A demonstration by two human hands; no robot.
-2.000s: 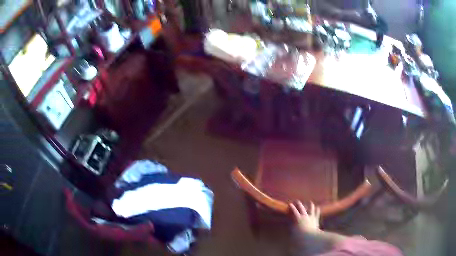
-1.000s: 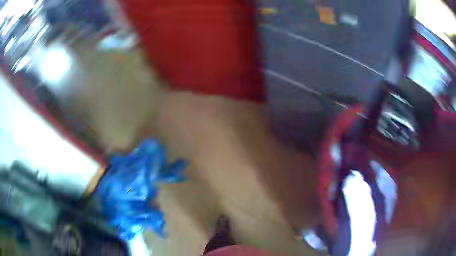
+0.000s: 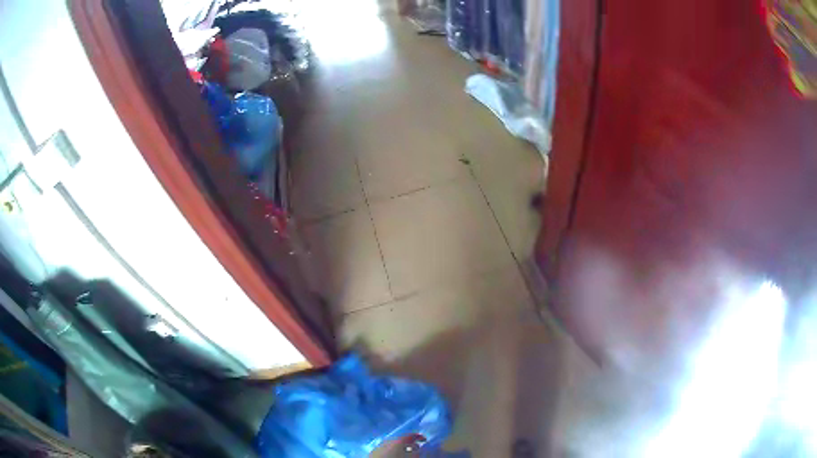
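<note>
A crumpled shiny blue plastic bag or sack (image 3: pixel 349 411) lies at the bottom centre, by the lower end of the door frame. A small skin-toned patch, probably part of my right hand (image 3: pixel 399 445), shows against the blue plastic at the bottom edge. It is cut off and blurred, so I cannot tell whether it grips the plastic. My left hand is not in view. A blurred bright white shape (image 3: pixel 735 376) fills the lower right, close to the camera; I cannot tell what it is.
A red door panel (image 3: pixel 663 134) stands at the right. A white wall with a reddish frame (image 3: pixel 224 250) runs along the left. Tan tiled floor (image 3: pixel 421 224) lies between. Blue plastic bundles (image 3: pixel 251 130) are beyond the frame. Dark wrapped goods (image 3: pixel 488 31) stand at the top, beside white plastic (image 3: pixel 506 107).
My view has swung from the chairs and table to the doorway. The blue plastic now shows lower and larger. The garment-draped chair has left the view.
</note>
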